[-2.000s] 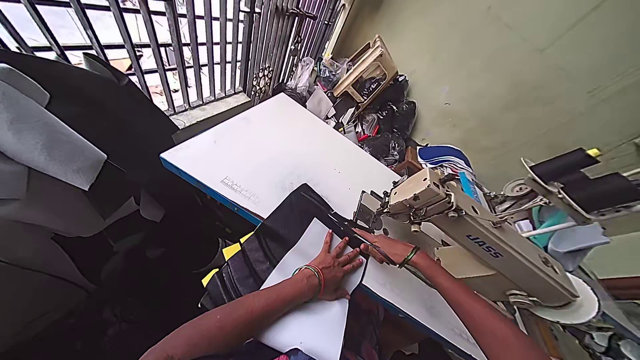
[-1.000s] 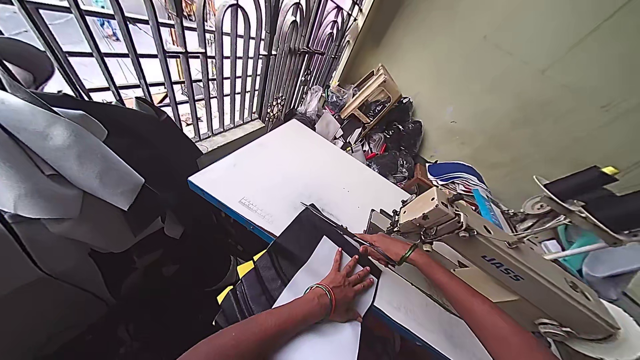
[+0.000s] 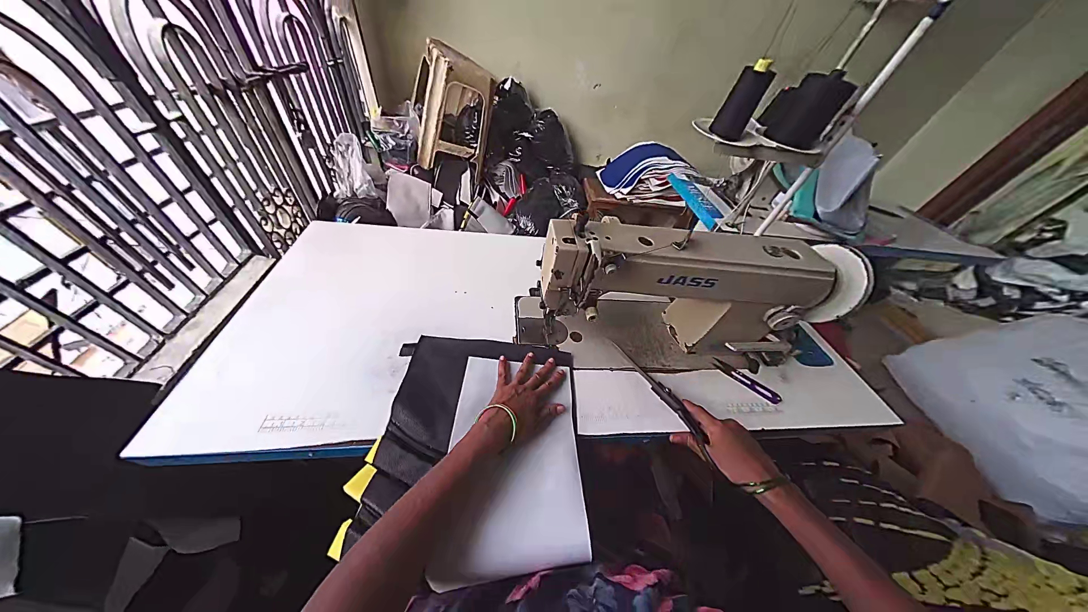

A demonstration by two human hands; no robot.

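My left hand (image 3: 523, 399) lies flat with spread fingers on a white sheet (image 3: 518, 510), which rests over black material (image 3: 425, 399) at the table's front edge. Yellow pieces (image 3: 361, 483) stick out at the black material's left side. In my right hand (image 3: 729, 446) is a pair of scissors (image 3: 667, 395), held right of the sheet, with the blades pointing up and left toward the sewing machine (image 3: 688, 263). Purple-handled thread snips (image 3: 752, 382) lie on the table just beyond my right hand.
The white sewing table (image 3: 365, 314) extends left toward a metal window grille (image 3: 170, 170). Behind it are a tipped plastic stool (image 3: 455, 102) and black plastic bags (image 3: 544, 144). Black thread cones (image 3: 742, 102) stand at the back right. Dark material (image 3: 76, 450) covers the lower left.
My right hand has moved away from the sheet's top edge to its right, with the scissors. My left hand still presses on the sheet. The view has turned strongly.
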